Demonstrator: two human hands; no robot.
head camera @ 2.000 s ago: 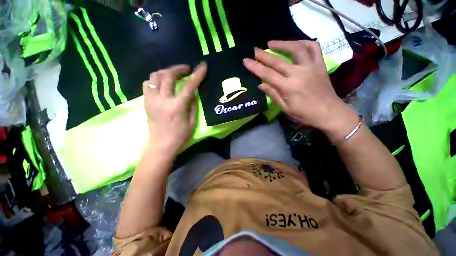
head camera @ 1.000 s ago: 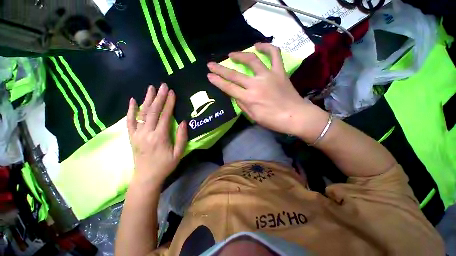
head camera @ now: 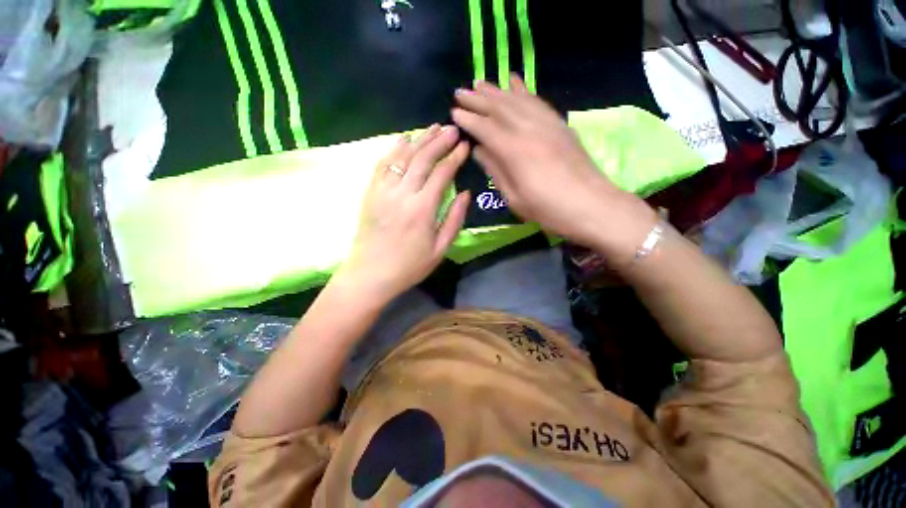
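Note:
The garment body panel (head camera: 368,79) lies across the white table, black with green stripes and a neon green section (head camera: 238,223) along its near edge. The black patch pocket (head camera: 482,210) lies on it, with only part of its white script showing; my right hand covers most of it. My left hand (head camera: 409,203) lies flat at the pocket's left side, fingers slightly apart, holding nothing. My right hand (head camera: 531,159) lies flat over the pocket, fingertips close to the left fingertips. A small shiny metal part (head camera: 391,14) shows at the top.
Scissors with large black loops (head camera: 810,87) and a red-dark slim tool (head camera: 743,58) lie at the upper right. A ruler marking (head camera: 700,134) shows on the table. Clear plastic (head camera: 189,367) lies lower left. Green and black pieces (head camera: 834,342) lie at the right, a plastic bag upper left.
My right hand has moved left over the pocket and hides the hat logo. My hands are closer together. The view has shifted and turned, and the panel lies straighter in it.

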